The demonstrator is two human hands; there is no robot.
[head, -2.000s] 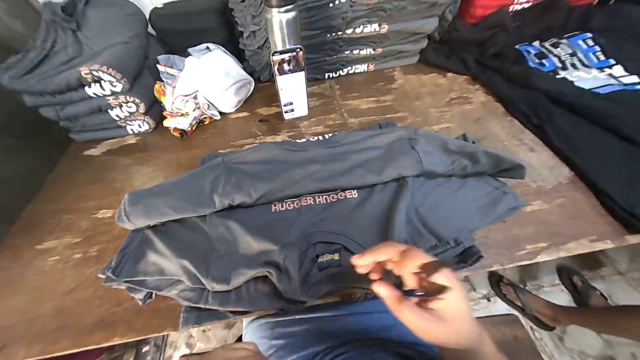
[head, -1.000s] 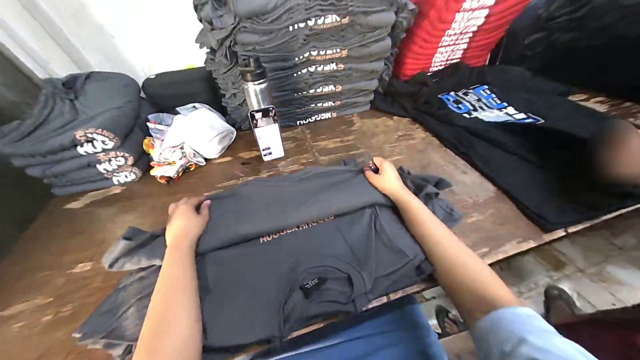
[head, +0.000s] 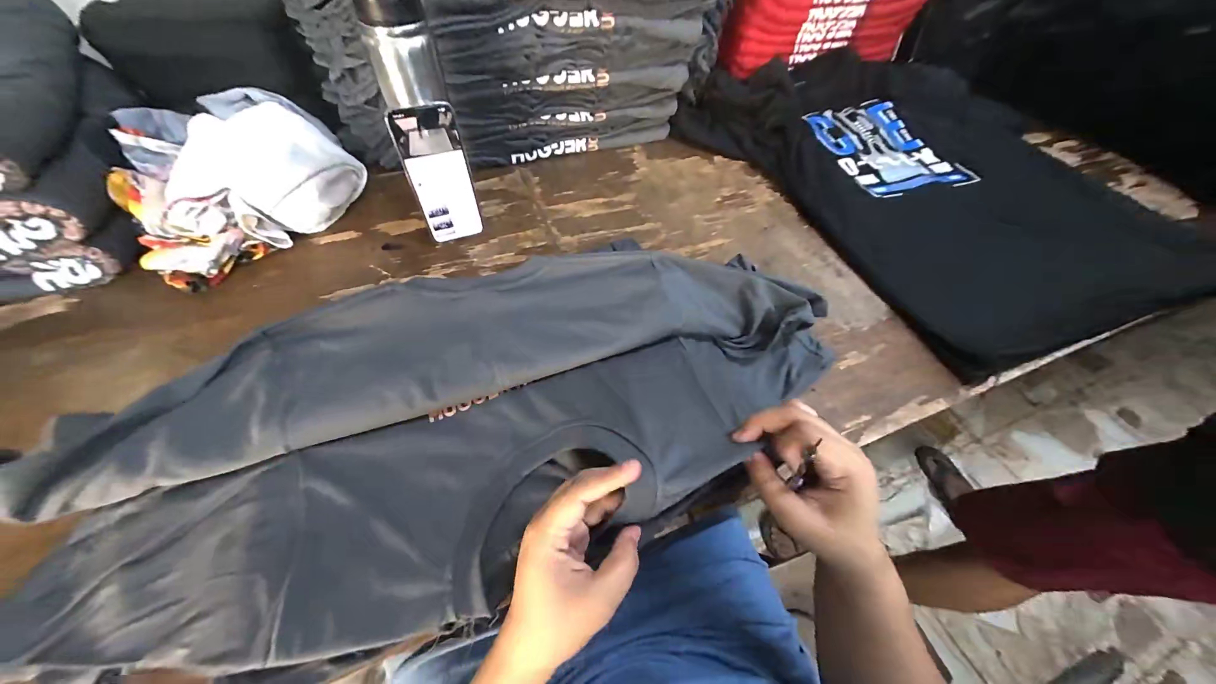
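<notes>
A dark grey T-shirt [head: 380,513] lies on the wooden table with its neckline toward me, and a folded band of grey fabric [head: 456,351] runs across it, partly covering a printed line. Over the neck opening is my left hand [head: 575,556], thumb and fingers apart, nothing seen in it. My right hand [head: 817,475] is at the shirt's near right edge, fingers curled around a small dark tool [head: 806,467], perhaps thread snips. Whether its fingertips also pinch the fabric I cannot tell.
Behind the shirt a smartphone [head: 437,171] leans on a metal bottle [head: 399,62], beside stacked grey shirts [head: 570,81] and a crumpled white cloth [head: 275,161]. A black printed shirt [head: 950,237] covers the table's right side. A person's leg [head: 959,575] is at lower right.
Both hands have come from the folded band down to the neckline side of the shirt. The view has shifted closer. The person's hand at the black shirt is out of view.
</notes>
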